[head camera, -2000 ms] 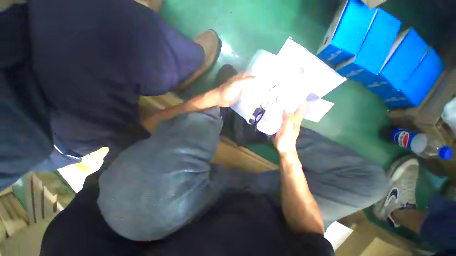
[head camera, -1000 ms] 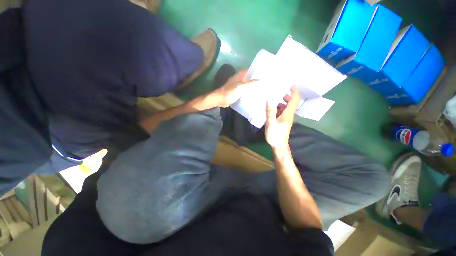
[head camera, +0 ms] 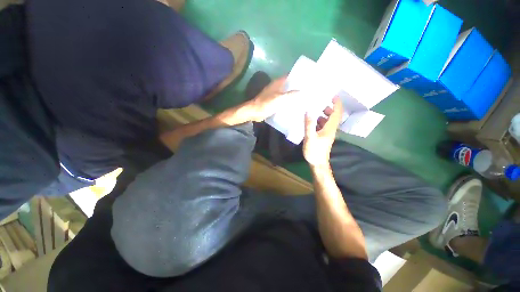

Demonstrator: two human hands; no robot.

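Note:
An open retail carton, seen as bright white panels and flaps, is tilted above my lap. My left hand grips its left side, with the fingers partly lost against the white. My right hand is at the carton's near side, thumb and index finger apart and the other fingers curled over the white inside. Glare hides whether the right hand holds anything. No device shows in the carton.
Several closed blue cartons stand in a row at the upper right. Bottles lie below them, near a shoe. Another person's dark-clothed leg is close on the left. Brown cardboard lies under my legs.
A dark ring-shaped part seen in the carton two seconds ago no longer shows. My right hand has moved from the carton's near edge to over its inside. My left hand keeps its hold.

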